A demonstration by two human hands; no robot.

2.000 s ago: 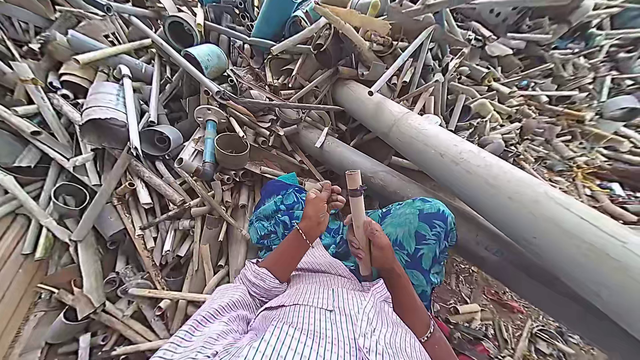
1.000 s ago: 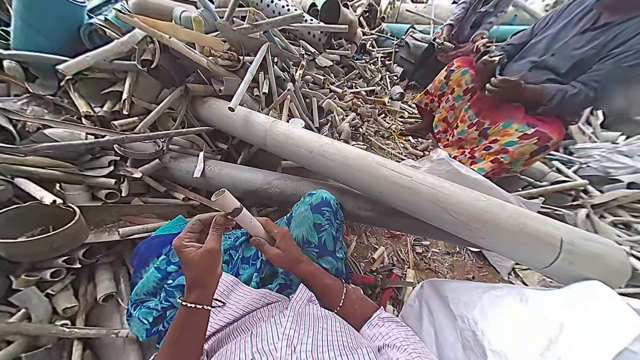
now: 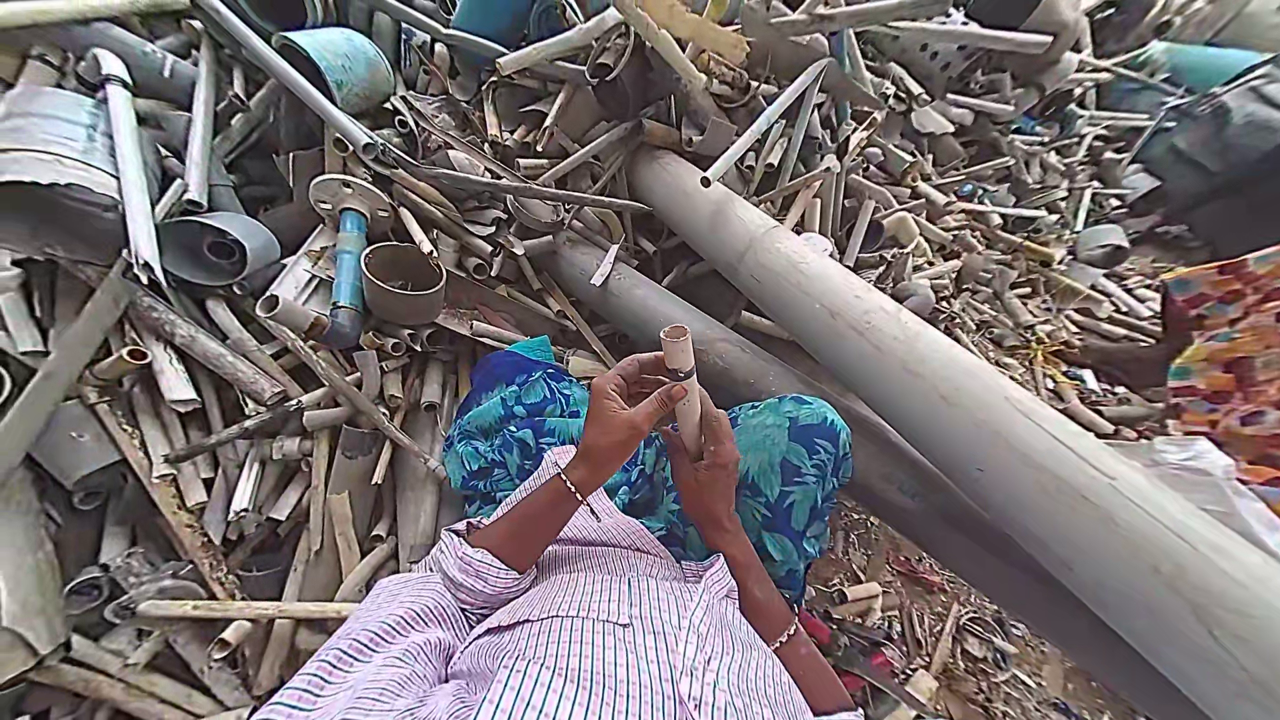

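A short cream plastic pipe piece (image 3: 679, 352) with a dark band around it stands nearly upright above my lap, its open end up. My right hand (image 3: 708, 470) is closed around its lower part. My left hand (image 3: 625, 410) has its thumb against the pipe at the dark band, its fingers curled behind; whether it pinches the band or only touches it cannot be told. Blue cloth with a leaf pattern (image 3: 790, 470) covers my knees beneath both hands.
Two long grey pipes, a lighter one (image 3: 900, 390) and a darker one (image 3: 640, 300), lie diagonally ahead. Scrap pipe pieces (image 3: 220, 350) heap up at the left and beyond. A blue pipe with a flange (image 3: 349, 260) lies at the left. Another person's patterned cloth (image 3: 1225, 350) shows at the right edge.
The view has swung right and back left. The pipe, tilted a second ago, is now nearly upright. My left hand, apart from the pipe two seconds ago, is now at its band.
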